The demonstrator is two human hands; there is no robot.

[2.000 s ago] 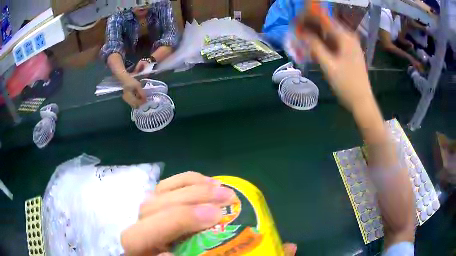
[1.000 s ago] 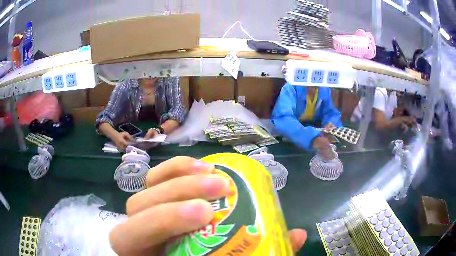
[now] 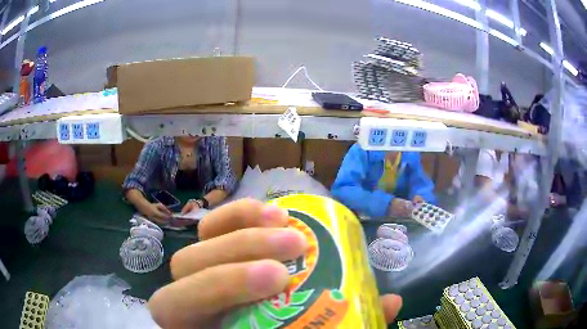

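Note:
My left hand (image 3: pixel 235 260) grips a yellow and green drink can (image 3: pixel 351 257) close to the camera. Its fingers wrap across the printed fruit picture from the left, and a fingertip shows at the can's right edge. The can's base is cut off by the lower edge. My right hand is not in view. A clear plastic bag of white parts (image 3: pixel 96 302) lies at the lower left, partly hidden by my left hand. A strip with round holes (image 3: pixel 34 311) lies left of it.
Fanned disc sheets (image 3: pixel 475 305) lie at lower right, beside an open cardboard box (image 3: pixel 553 302). White mini fans (image 3: pixel 141 252) (image 3: pixel 390 249) stand along the far side. Co-workers sit opposite, under a shelf with power sockets (image 3: pixel 399 135). A metal post (image 3: pixel 537 212) stands at right.
The view has tilted up. My right hand, raised at upper right two seconds ago with a blurred item, is out of view. My left hand still holds the can; the fans' positions differ.

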